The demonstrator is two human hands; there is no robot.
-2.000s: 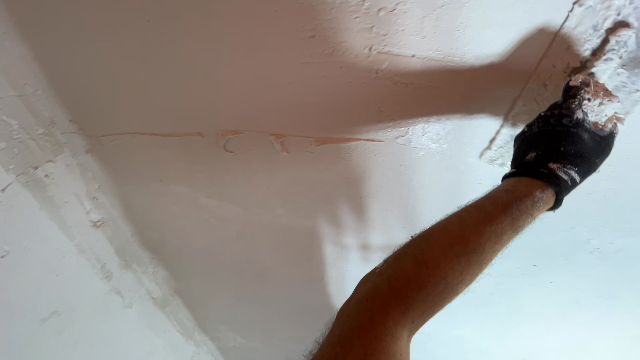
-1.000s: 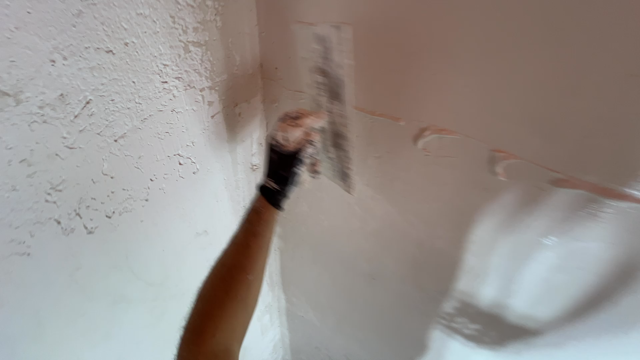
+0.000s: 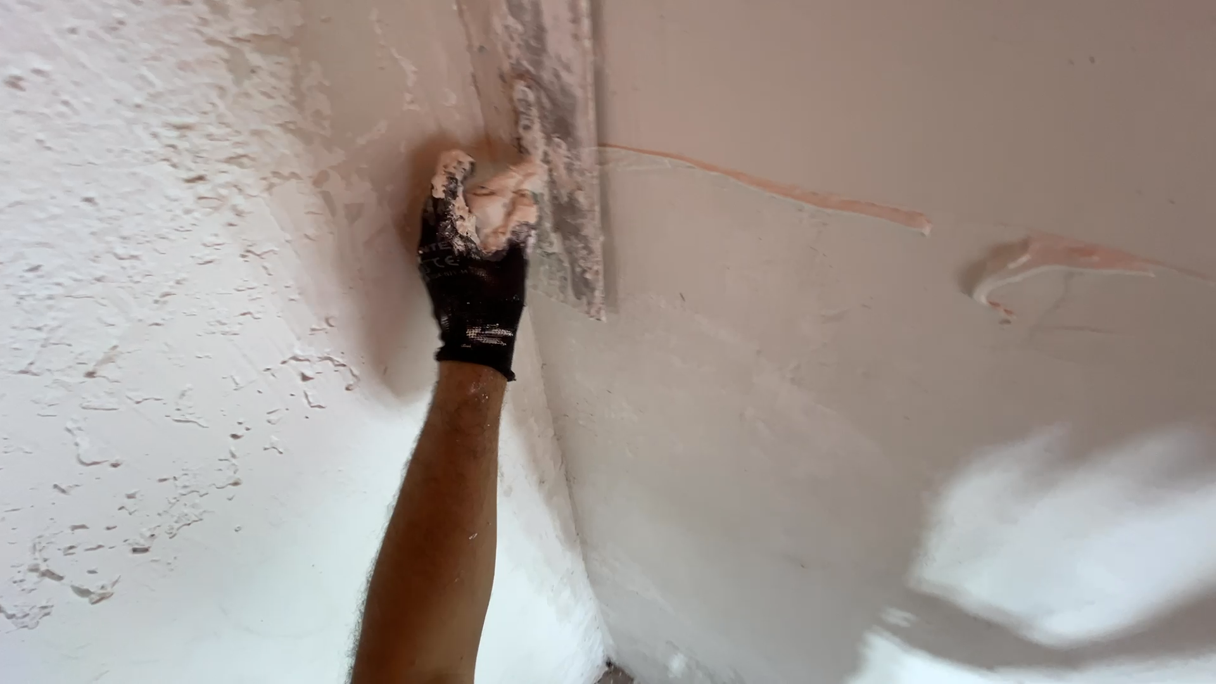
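My right hand, in a black glove caked with pinkish plaster over the fingers, grips a plastering trowel. The trowel's long metal blade is smeared with plaster and stands nearly upright in view, to the right of the hand. It lies at or close to the smooth surface beside the inside corner; exact contact cannot be told. Its upper end is cut off by the frame's top edge. A thin raised ridge of pink plaster runs rightward from the blade. Farther right sits a curved plaster ridge. My left hand is out of view.
A rough, pitted plaster surface fills the left side. An inside corner line runs down to the bottom, between it and the smoother plastered surface. Shadow and bright light patches fall at the lower right.
The view has swung widely from the smoother surface to the corner. My right hand, still holding the trowel, has moved from the far side of the plaster ridges to the corner beside their left end.
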